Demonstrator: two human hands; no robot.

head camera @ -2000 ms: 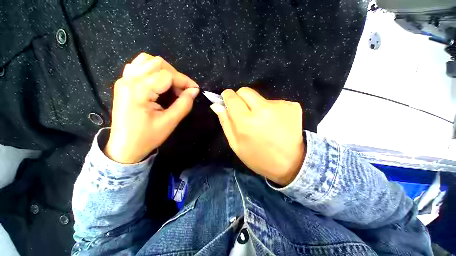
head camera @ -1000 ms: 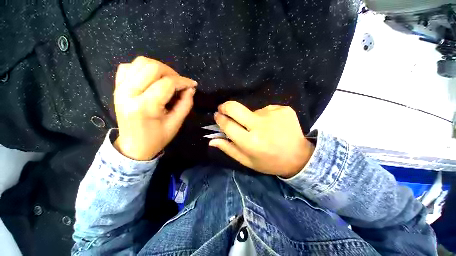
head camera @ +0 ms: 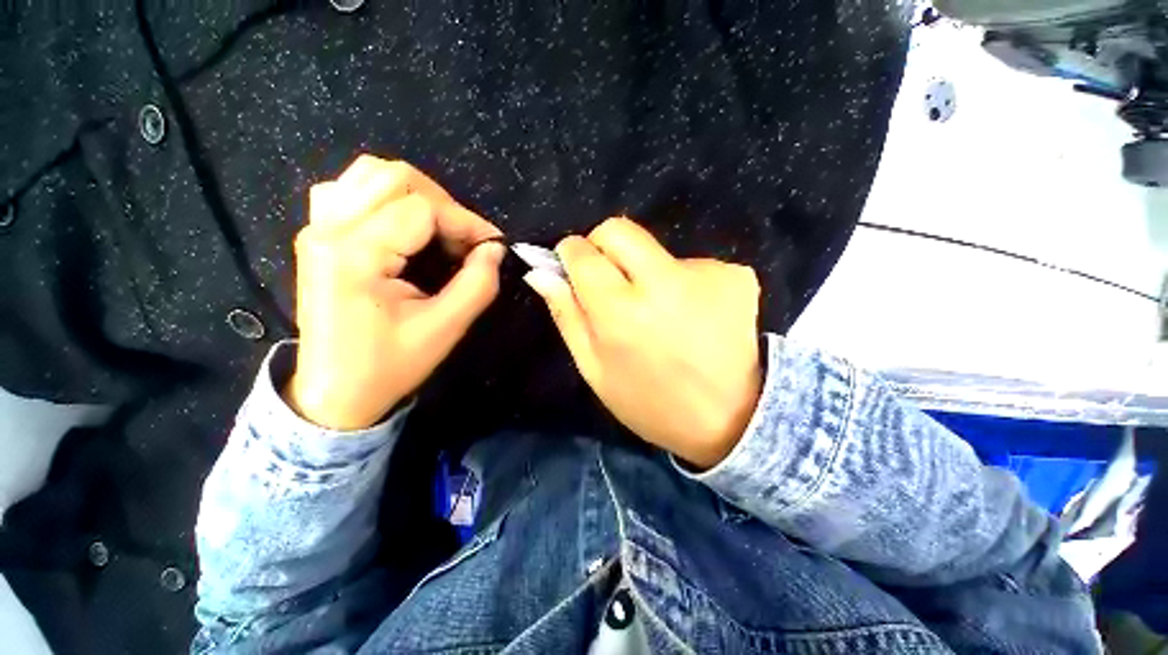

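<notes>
The black flecked jacket (head camera: 615, 115) spreads over the table in front of me. My left hand (head camera: 391, 294) pinches a bit of its dark edge between thumb and forefinger; whether a thread is in the pinch is too fine to tell. My right hand (head camera: 660, 339) holds the thread snips (head camera: 538, 259), with the blades close together and their tips right beside my left fingertips. The snips' body is hidden in the palm. Buttons (head camera: 153, 124) with pale rims show on the jacket's left part.
The sewing machine (head camera: 1089, 51) stands at the upper right on its white bed (head camera: 999, 243). A blue crate (head camera: 1044, 467) with pale cloth pieces is at the lower right. More black cloth with buttons (head camera: 128, 512) lies at the lower left.
One second ago the snips were open and lower, apart from my left hand. My right hand has moved up and left, and the blades have closed together. The jacket has shifted slightly.
</notes>
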